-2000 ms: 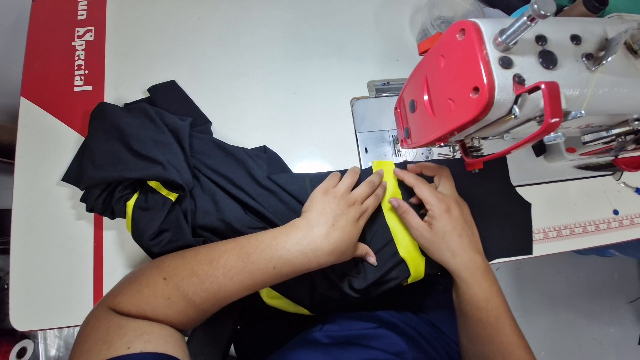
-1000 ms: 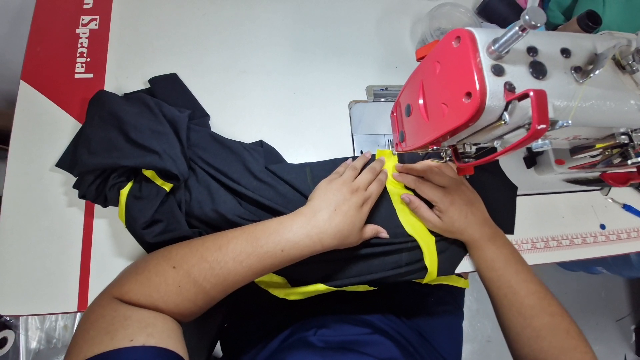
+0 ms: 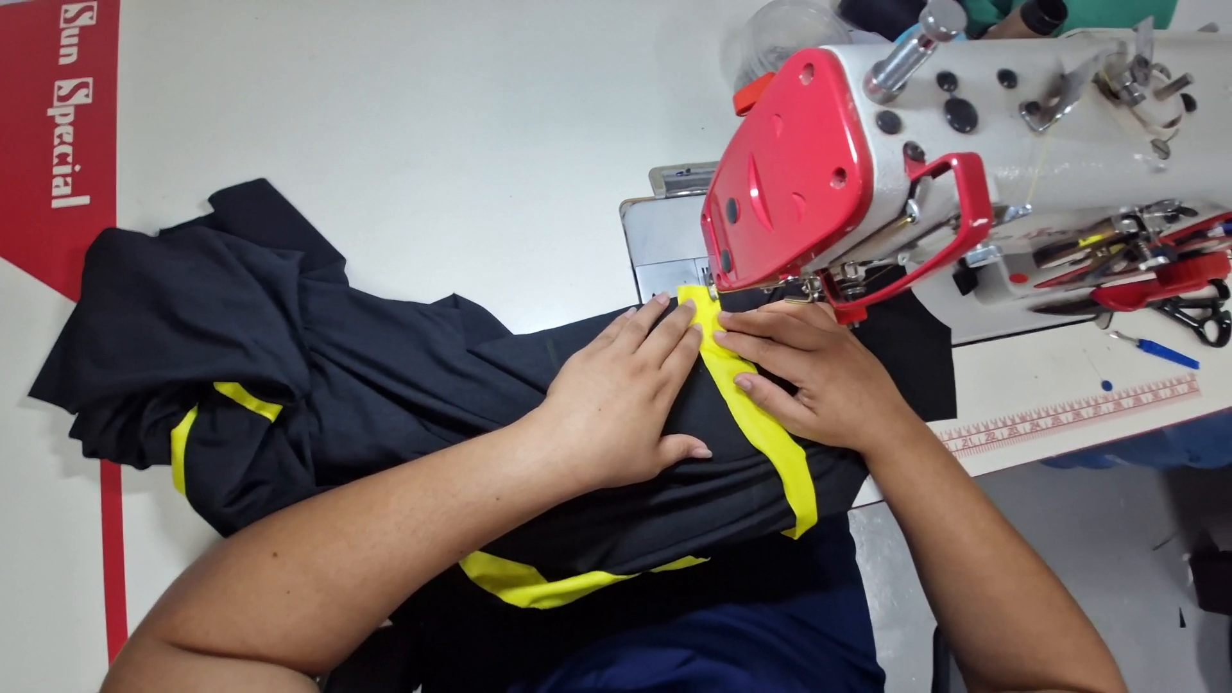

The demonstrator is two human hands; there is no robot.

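Black fabric (image 3: 385, 385) lies across the sewing machine table, with a bright yellow strip (image 3: 770, 443) running over it from the machine's needle area towards my lap. My left hand (image 3: 626, 404) rests flat on the black fabric, its fingertips at the strip's left edge. With fingertips on the strip's right side, my right hand (image 3: 808, 371) presses near the needle area; its thumb touches the yellow as well. The industrial sewing machine (image 3: 789, 173) has a red front cover. Its needle and presser foot are mostly hidden under the head.
A printed measuring scale (image 3: 1078, 414) runs along the table's front edge. Near it lie a small blue-handled tool (image 3: 1167, 353) and a blue-headed pin (image 3: 1106, 385). Scissors (image 3: 1203, 318) and other tools sit by the machine. A clear plastic container (image 3: 784, 43) stands behind the head.
Both hands stay on the fabric beside the yellow strip. Compared with two seconds ago, the strip's top end sits closer under the machine head, and more yellow edging shows near my lap.
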